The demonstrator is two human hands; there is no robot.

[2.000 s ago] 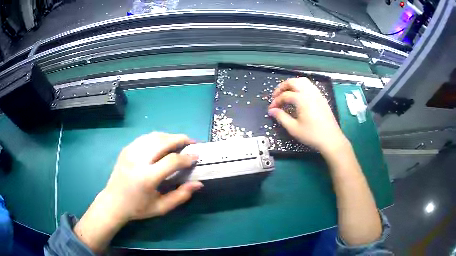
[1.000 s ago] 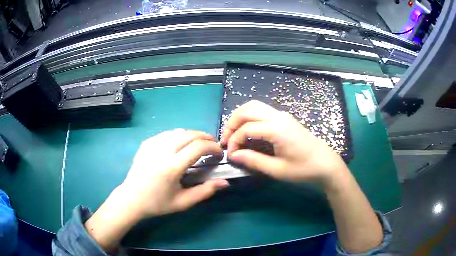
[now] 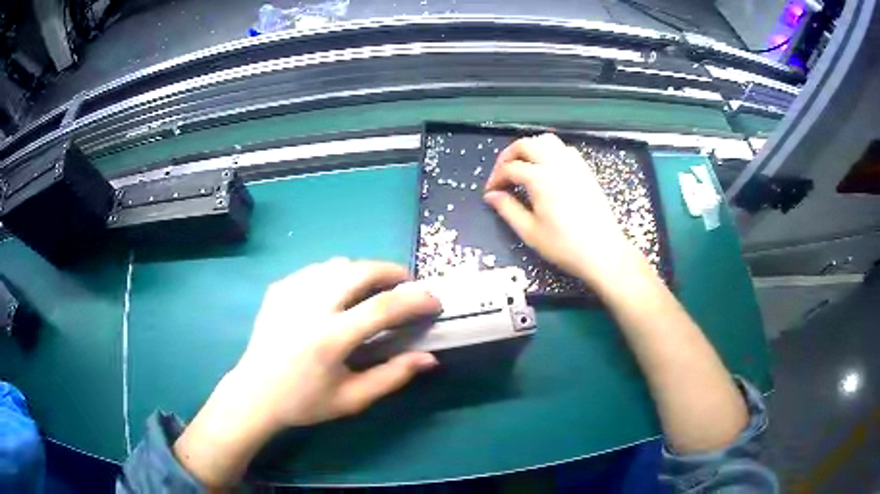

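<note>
A bar-shaped housing (image 3: 473,314), silvery under glare, lies on the green mat with end holes at its right end and small dots along its centre groove. My left hand (image 3: 338,338) grips its left part, fingers on top and thumb on the near side. My right hand (image 3: 545,198) is over the black parts tray (image 3: 458,207), fingertips close together. Whether they pinch a fastener is too small to tell. Small bright metal fasteners (image 3: 449,253) lie scattered in the tray, thicker at its lower left and right side.
A stack of black housings (image 3: 58,203) and another dark housing (image 3: 178,207) stand at the left. Metal conveyor rails (image 3: 386,72) run behind. A whitish plastic piece (image 3: 699,196) lies right of the tray. Grey machine framing (image 3: 820,125) stands at the right. A blue sleeve (image 3: 14,434) shows at the lower left.
My right hand was over the tray, came to the top of the housing beside my left hand, and is now back over the tray. My left hand stays on the housing, slightly farther right.
</note>
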